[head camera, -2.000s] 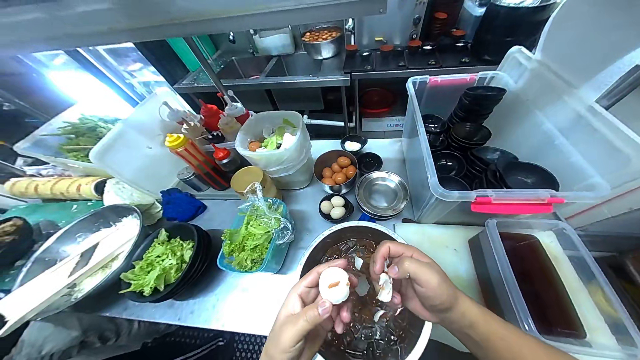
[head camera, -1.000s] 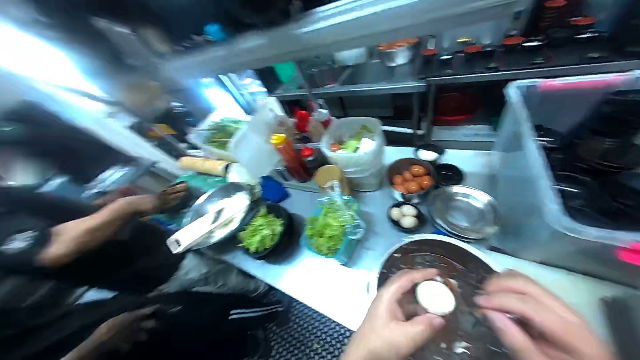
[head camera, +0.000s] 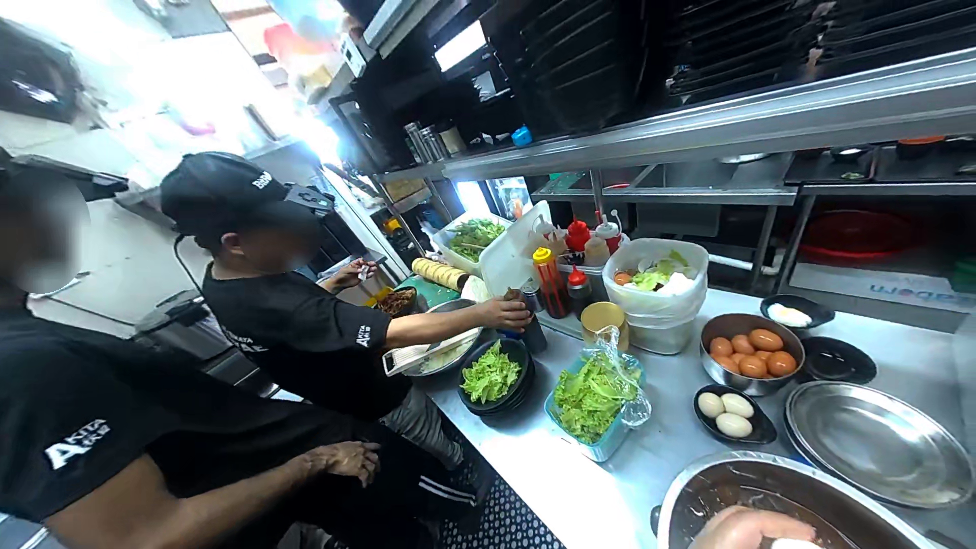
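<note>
My left hand is cut by the bottom edge, over a metal bowl of dark liquid. Its fingers are on a white egg, only the top of which shows. My right hand is out of the frame. Behind the bowl, several peeled eggs lie in a small black dish. Brown eggs fill a steel bowl behind that dish, and round metal plates are stacked to the right.
Left of the eggs are a lettuce container, black bowls with lettuce, a white tub and sauce bottles. Two people in black stand at the left; one reaches to a dark bottle. A metal shelf runs above the counter.
The view has swung far left, taking my right hand out of the frame. The nearer co-worker's hand lies lower at the left, while the other co-worker's arm now reaches over the counter.
</note>
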